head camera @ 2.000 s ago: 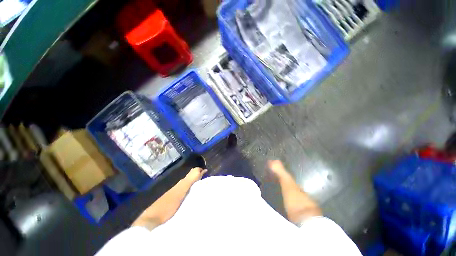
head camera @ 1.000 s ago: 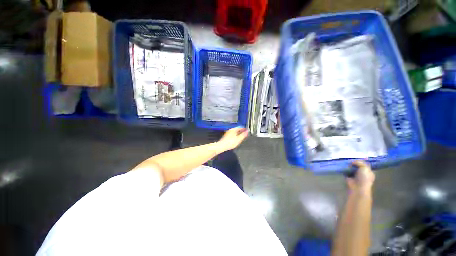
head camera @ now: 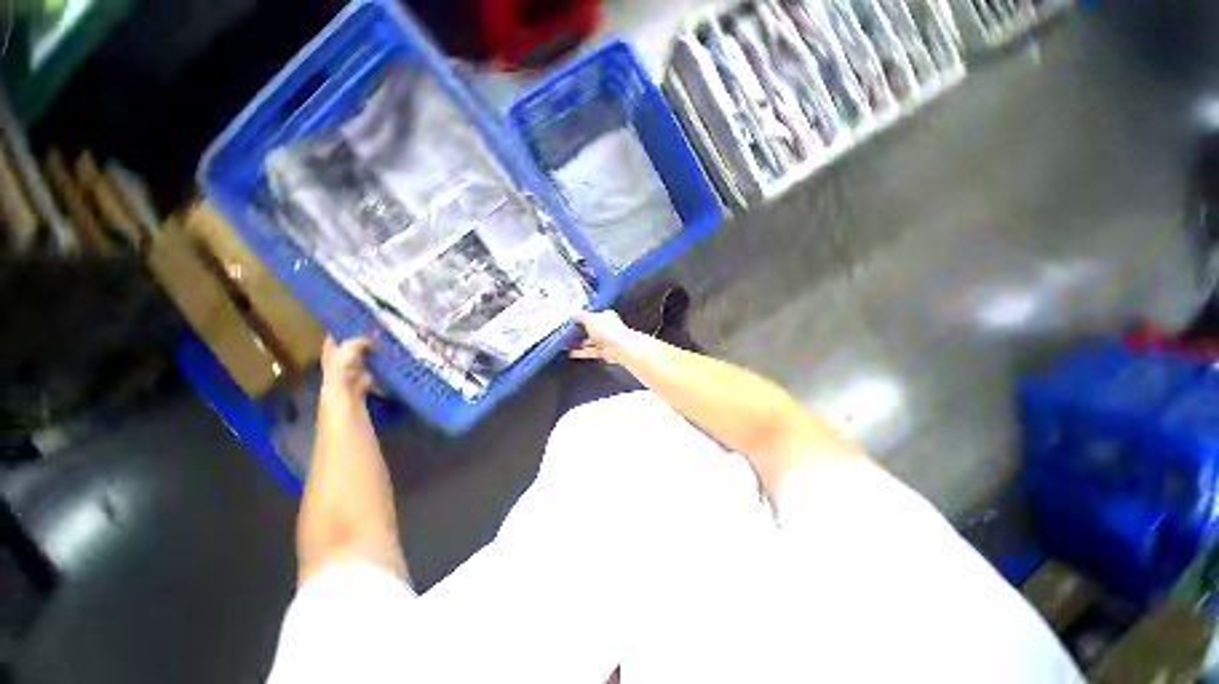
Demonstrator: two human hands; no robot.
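Note:
A large blue plastic crate (head camera: 455,412) lined with newspaper (head camera: 441,247) is in front of me, left of centre, tilted in the view. My left hand (head camera: 348,364) grips its near left edge. My right hand (head camera: 599,334) grips its near right corner. Both hands are bare, and their fingers are partly hidden at the rim. The crate covers the place where the dark blue-grey crate stood, and I cannot tell whether it rests on it. A smaller blue crate (head camera: 702,201) with a grey liner sheet stands right beside it.
White slotted crates (head camera: 802,100) stand right of the small blue crate. Cartons (head camera: 247,294) stand at left, by a low blue crate (head camera: 241,421). A red stool (head camera: 535,27) is at the top. Blue crates (head camera: 1116,461) are stacked at right. A green bench edge (head camera: 67,54) shows top left.
The large newspaper-lined crate has moved from the right, past the small blue crate, to the left. My left hand now holds it too. The white slotted crate is uncovered, and the view has turned.

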